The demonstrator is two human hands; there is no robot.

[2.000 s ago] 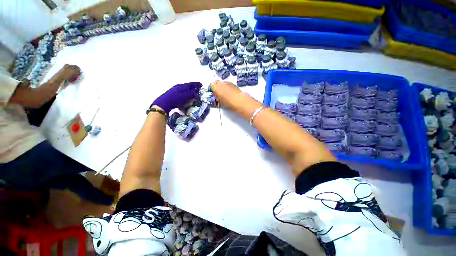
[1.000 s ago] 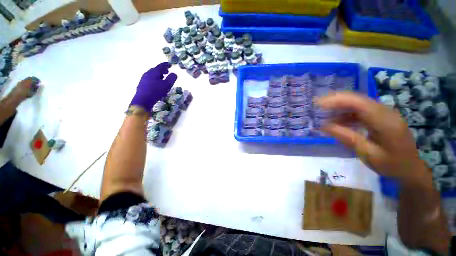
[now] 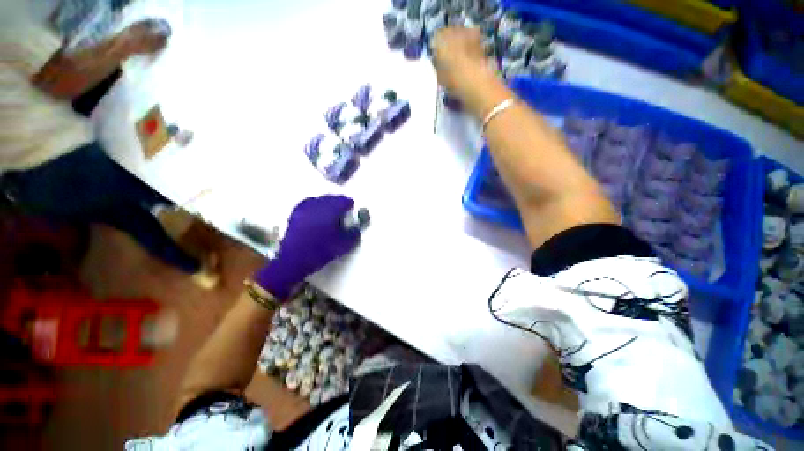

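My left hand (image 3: 319, 236), in a purple glove, is closed around a small white and dark figure piece (image 3: 356, 218) near the table's front edge. My right hand (image 3: 460, 60) is bare and blurred at the front of the grouped assembled figurines (image 3: 535, 44). A thin stick (image 3: 435, 113) hangs down from its fingers; whether it also grips a figurine is hidden. A purple figurine (image 3: 452, 100) shows partly beside my right wrist. Several figurines (image 3: 357, 125) with purple bases stand in a short slanted row between my hands.
A blue tray (image 3: 473, 192) of purple bases lies under my right forearm, beside a bin of loose pieces (image 3: 780, 326). Blue and yellow trays (image 3: 617, 44) are stacked behind. Another person's hand (image 3: 145, 37), a red cap (image 3: 152, 126) and red stools (image 3: 106, 330) are left.
My right hand has moved from over the blue tray to the grouped figurines. My left hand has left the short row and moved nearer the front edge, now holding a piece. The view has shifted and tilted.
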